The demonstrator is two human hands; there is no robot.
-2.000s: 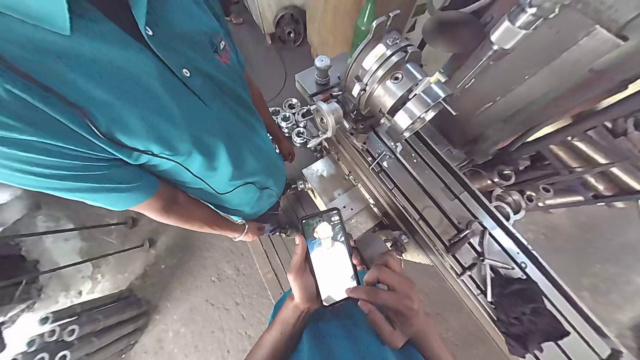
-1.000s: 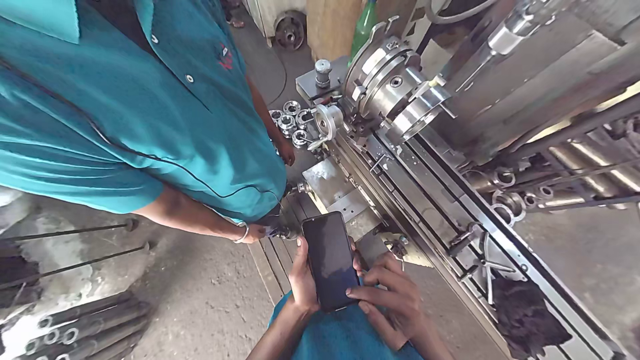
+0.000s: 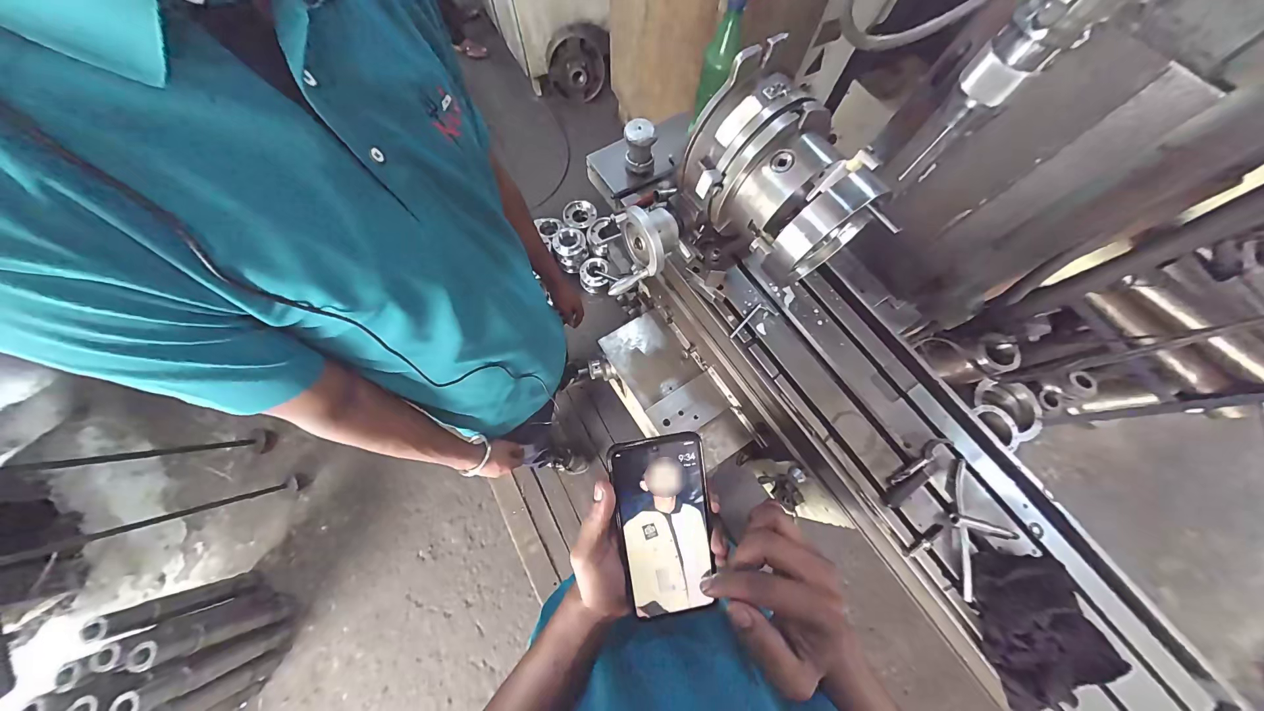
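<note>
Upright in my left hand [image 3: 598,558] is a smartphone [image 3: 664,528], its screen lit with a picture of a person in a light shirt. My right hand [image 3: 785,597] is at the phone's lower right edge, a fingertip touching or very close to it; its fingers are partly bent. Just beyond the phone lies a flat metal plate [image 3: 671,380] of the machine. Past that, a round chuck or dividing fixture [image 3: 780,163] stands on the long slotted machine table [image 3: 849,395], with a handwheel [image 3: 649,240] beside it.
At the left stands a co-worker in a teal shirt [image 3: 395,247], one hand near the machine. Several machined metal rings [image 3: 571,244] sit beyond the plate. A spoked handle [image 3: 958,518] and a dark cloth [image 3: 1042,627] are at the right. Metal tubes [image 3: 188,642] lie at lower left.
The phone screen was lit two seconds ago, dark one second ago, and is lit again now. Both my hands have stayed in about the same place.
</note>
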